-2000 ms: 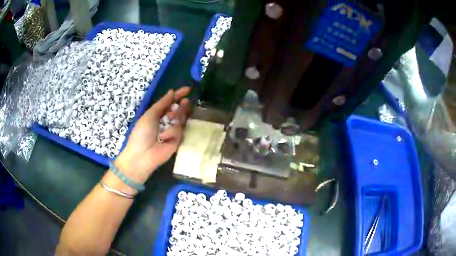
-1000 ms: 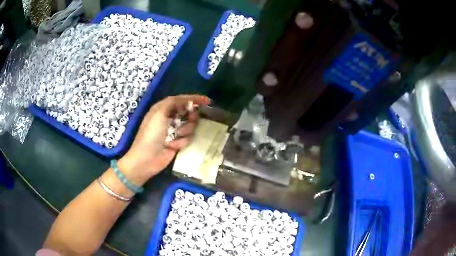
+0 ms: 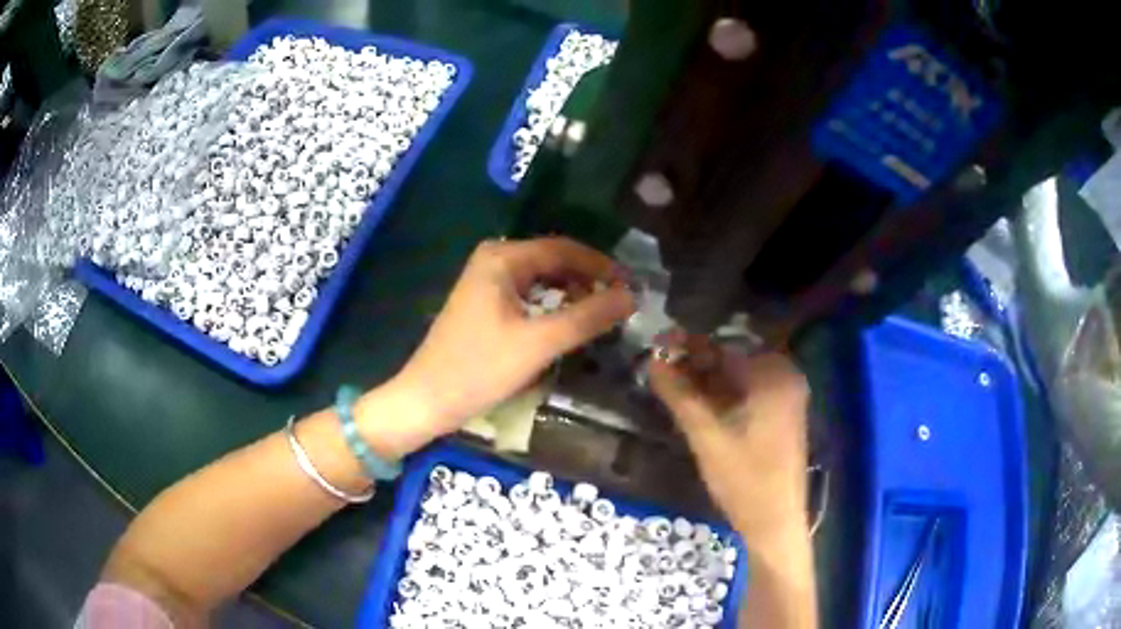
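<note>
My left hand (image 3: 529, 313) is beside the press fixture (image 3: 588, 415), with several small white round parts (image 3: 545, 296) in its curled palm. Its thumb and forefinger meet near the fixture's upper left; what is between their tips is unclear. My right hand (image 3: 738, 412) is at the fixture's right side. Its fingertips are together at a small shiny part (image 3: 668, 353), blurred; whether they grip it cannot be told. The hands cover most of the fixture's seats. The dark press frame (image 3: 701, 148) stands above and behind both hands.
A heaped blue tray (image 3: 461, 76) is at left, with a plastic bag (image 3: 49, 246) over its far side. A full blue tray (image 3: 400, 528) lies in front, a small one (image 3: 504, 157) behind. The right blue tray (image 3: 940, 406) holds tweezers (image 3: 907, 584). A pale pad (image 3: 507, 424) is partly covered.
My left hand has moved right, from beside the pale pad to the fixture, still with white parts in it. My right hand has come in at the fixture's right side.
</note>
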